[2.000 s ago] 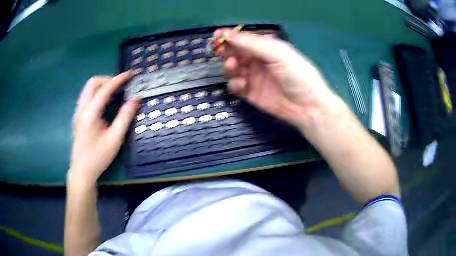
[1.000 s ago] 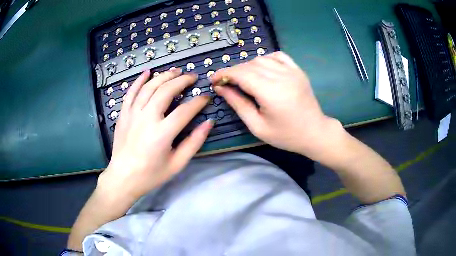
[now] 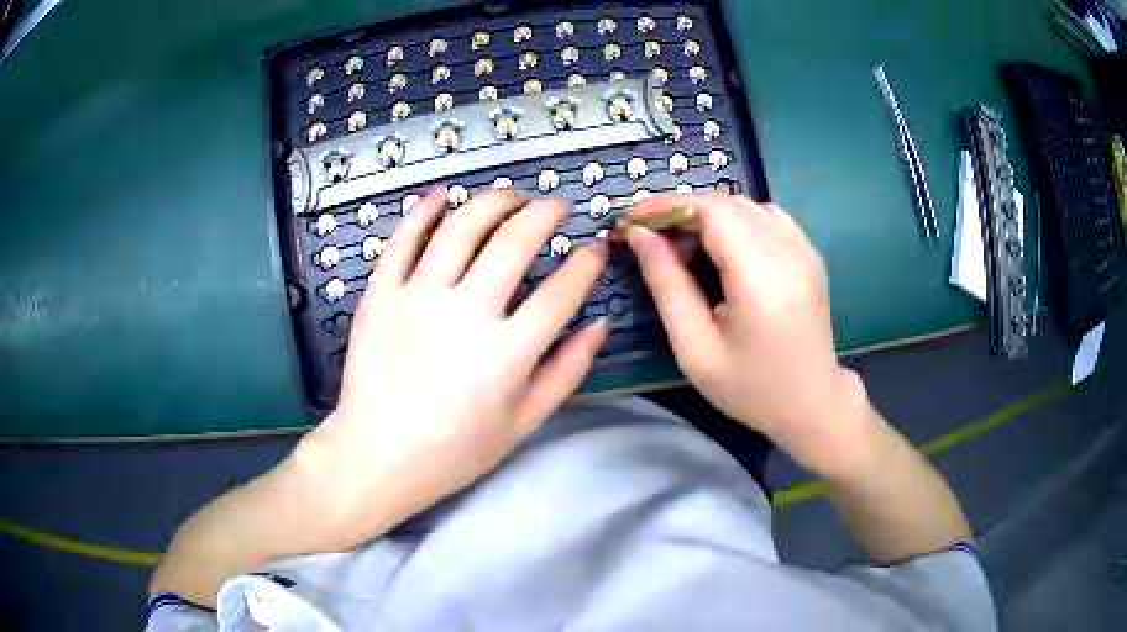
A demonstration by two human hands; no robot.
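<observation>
The black component tray (image 3: pixel 292 266) lies on the green bench with rows of small round components (image 3: pixel 328 256) in its pockets. A grey fixture bar (image 3: pixel 480 148) lies across the tray, its round seats showing pale parts. My right hand (image 3: pixel 742 296) pinches a short brass-yellow pick-up pen (image 3: pixel 667 219) between thumb and fingers, its tip low over the tray's lower rows. My left hand (image 3: pixel 476 315) lies spread over the tray's lower left, index fingertip beside the pen tip. Whether the tip carries a component cannot be told.
Silver tweezers (image 3: pixel 908 154) lie right of the tray. Further right are a white paper (image 3: pixel 969 235), a second fixture bar (image 3: pixel 999 235), a spare black tray (image 3: pixel 1065 185) and a yellow item (image 3: pixel 1122 173). The bench's front edge (image 3: pixel 890 349) runs below the tray.
Since two seconds ago my right hand has come down to the lower rows and my left hand has moved onto the tray. Over the last second the pen tip has moved right along the tray.
</observation>
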